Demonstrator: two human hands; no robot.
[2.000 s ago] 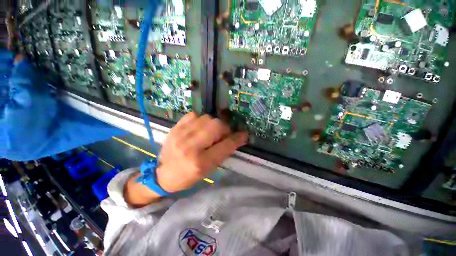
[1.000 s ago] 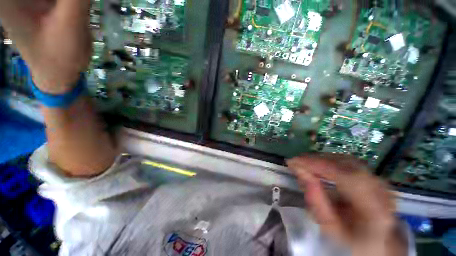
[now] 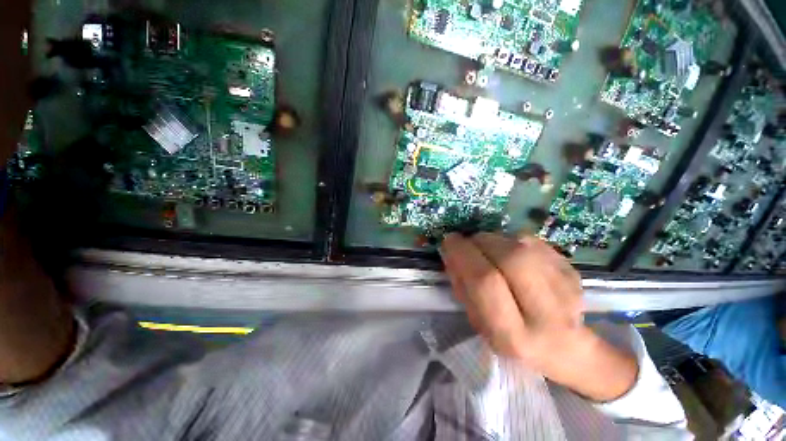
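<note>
My right hand (image 3: 521, 297) is at the front rail. Its bent fingertips are close together at the lower edge of a green circuit board (image 3: 465, 159) with a silvery square on it. A dark bit shows at the fingertips; whether they hold it or only touch the board is unclear. The board lies in a grey-green carrier (image 3: 297, 177). My left forearm is dark at the left edge. Only a dark strip of my left hand (image 3: 10, 86) shows, cut off by the frame; its fingers are hidden.
Another board (image 3: 202, 129) lies in the left carrier, past a black divider (image 3: 334, 129). More boards and brown round knobs (image 3: 285, 119) fill the carriers to the right. A pale rail (image 3: 215, 284) runs along the front. A person's blue clothing (image 3: 741, 340) shows at the lower right.
My right hand has moved from below the rail up and left to the board's lower edge. My left hand has moved left, mostly out of frame. The camera view has shifted over the carriers.
</note>
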